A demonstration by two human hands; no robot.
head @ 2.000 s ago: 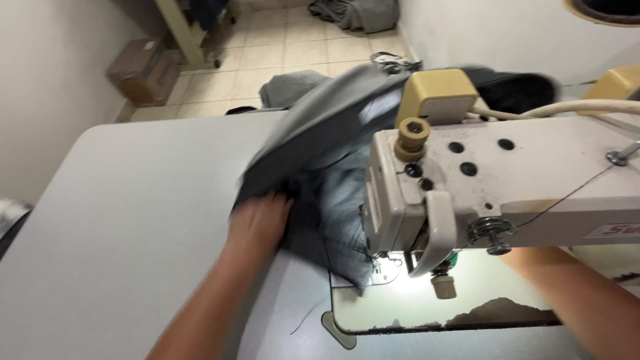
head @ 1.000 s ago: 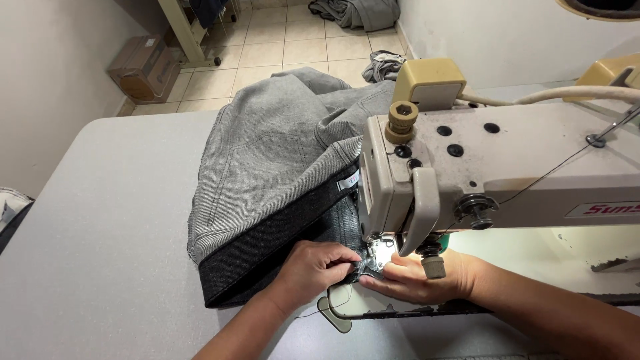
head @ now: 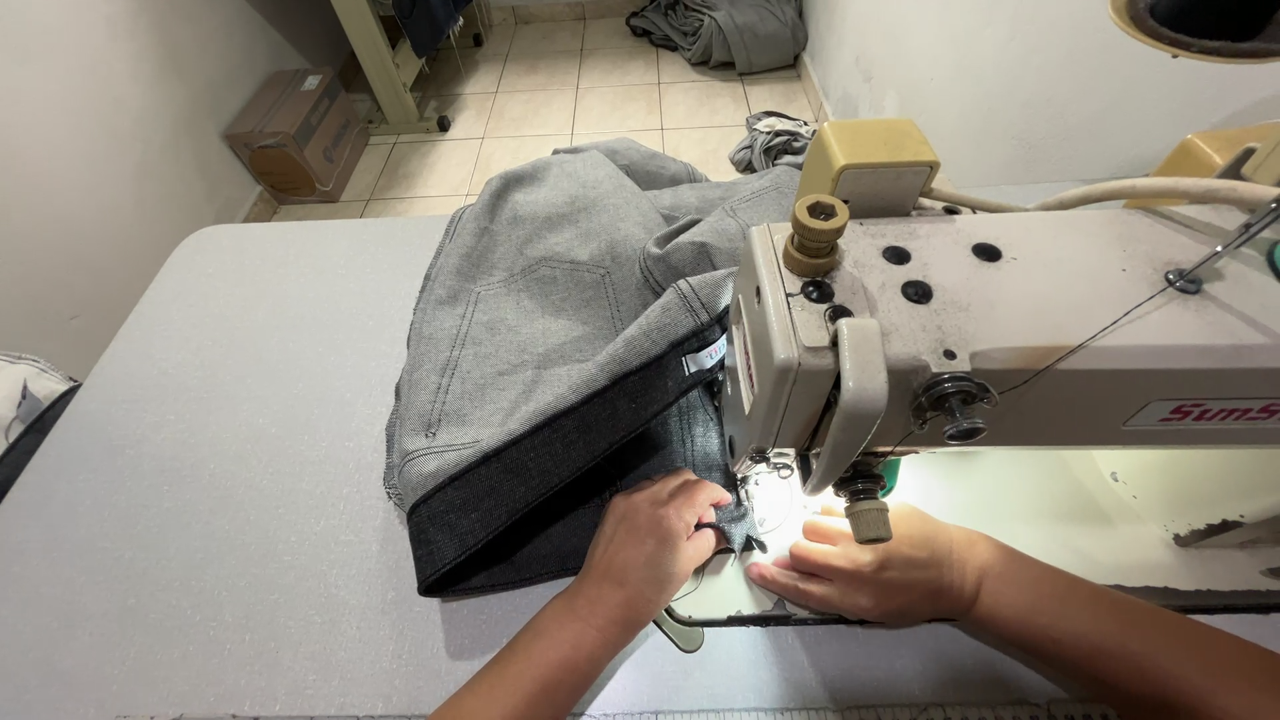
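A denim garment (head: 540,310), grey inner side out with a black waistband (head: 560,450) and a small white label (head: 705,356), lies left of and partly behind the head of a sewing machine (head: 800,350). My left hand (head: 655,530) grips the garment's dark edge between thumb and fingers, just left of the lit needle area. On the machine bed (head: 1010,540), my right hand (head: 880,565) rests right of that edge, apart from the cloth, its fingers loosely bent and pointing left, with nothing seen in them. The machine head partly hides the fabric.
The pale tabletop (head: 250,430) extends to the left. A cardboard box (head: 300,135) and a metal table leg (head: 385,70) stand on the tiled floor behind. Grey cloth (head: 725,35) is heaped at the back, and light fabric (head: 25,395) shows at the left edge.
The garment was lifted and blurred two seconds ago and then lay flat on the table. Since one second ago, my right hand has come off the cloth edge, to the right.
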